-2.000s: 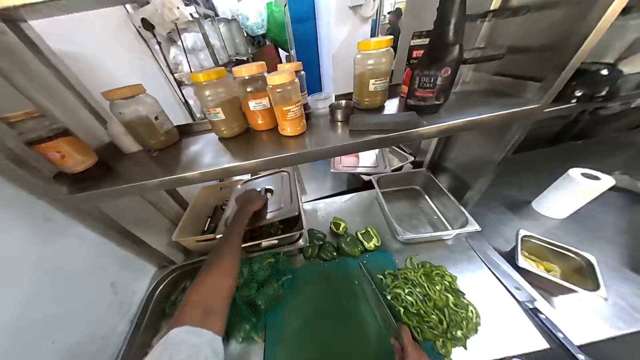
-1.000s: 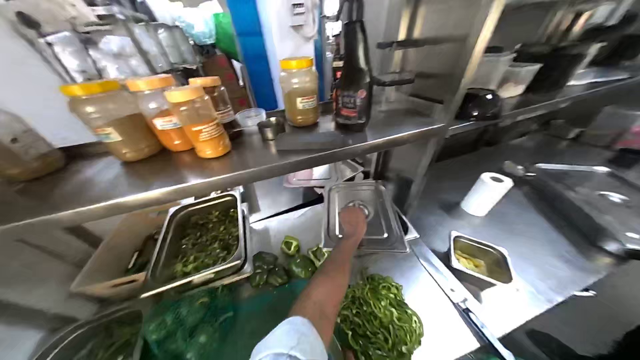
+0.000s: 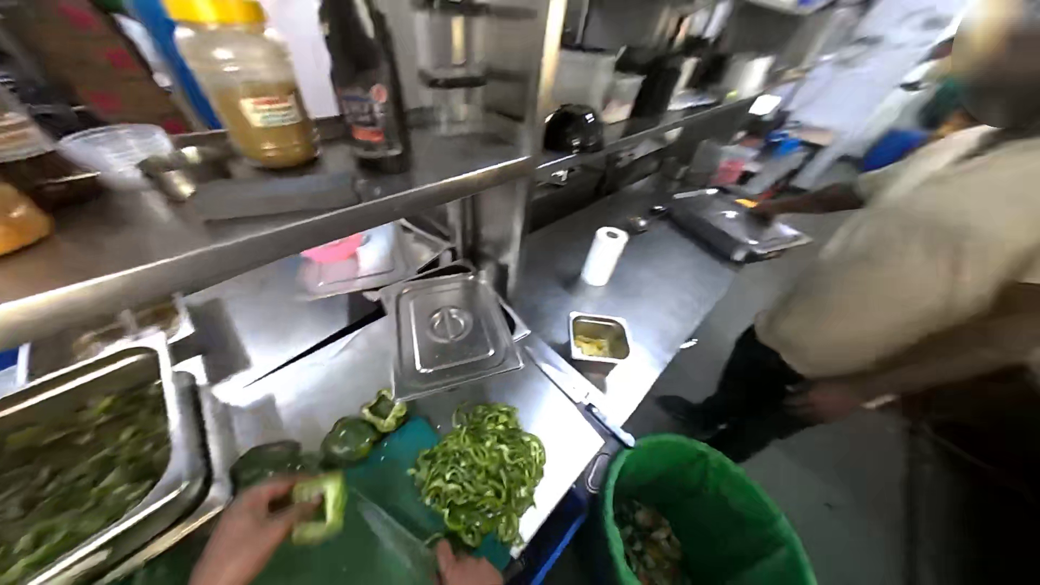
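My left hand grips a piece of green bell pepper above the green cutting board. At the bottom, my right hand is closed on a knife, its blade slanting up and left over the board; its handle is mostly hidden. A heap of sliced green pepper lies at the board's right. Behind the board are pepper halves. A steel lid rests on a steel pan beyond them. A deep steel pan of chopped greens stands at the left.
A second knife lies along the counter's right edge. Beyond it are a small steel pan and a paper roll. A green-lined bin stands below right. Another person is at the right. Jars and a bottle line the shelf.
My left hand has left the lid, which it moved from the greens pan onto the empty pan, and now holds a pepper piece. The view has swung right, bringing in the bin and another person.
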